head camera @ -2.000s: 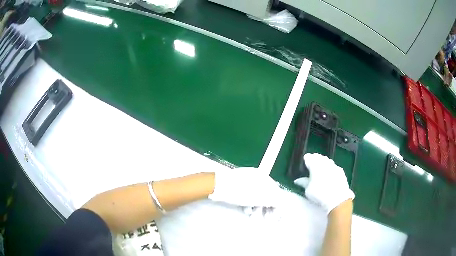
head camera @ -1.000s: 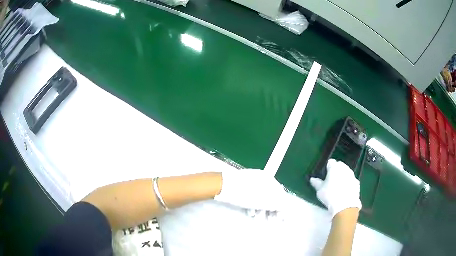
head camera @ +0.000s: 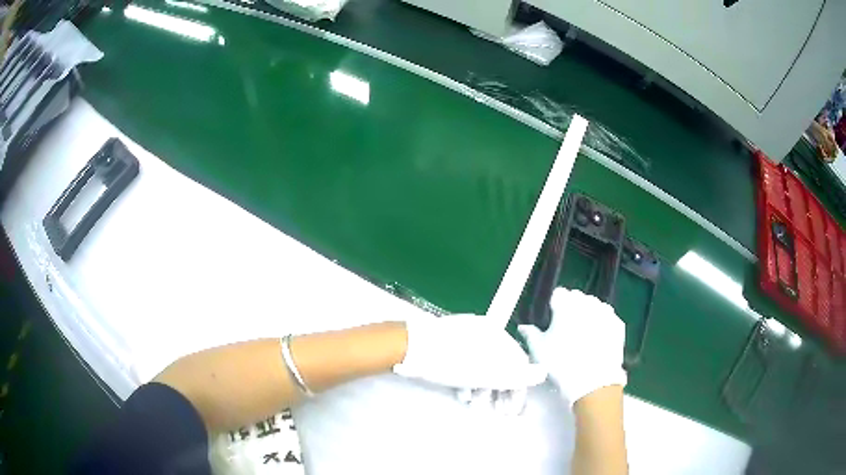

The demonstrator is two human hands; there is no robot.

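Note:
My right hand (head camera: 583, 341), in a white glove, grips the near end of a stack of black housings (head camera: 551, 264) on the green surface, just right of the white divider strip (head camera: 538, 223). Its fingertips are partly hidden. Another black housing (head camera: 648, 301) lies against the stack's right side. My left hand (head camera: 468, 348), also in a white glove, is low in the middle over the white sheet (head camera: 223, 269); its fingers are hidden. A single black housing (head camera: 93, 199) lies on the white sheet at the left.
A dark housing (head camera: 747, 366) lies at the right. A red compartment tray (head camera: 816, 250) at the far right holds a black housing. Slotted trays (head camera: 37, 83) stand at the far left. Clear film (head camera: 603, 139) and a clear bag (head camera: 536, 43) lie before the grey machine (head camera: 705, 56). A printed bag (head camera: 264, 445) is near my left forearm.
Compared with one second ago, my right hand and the stack are further left, closer to the divider strip. The view has shifted slightly. My left hand has stayed about where it was.

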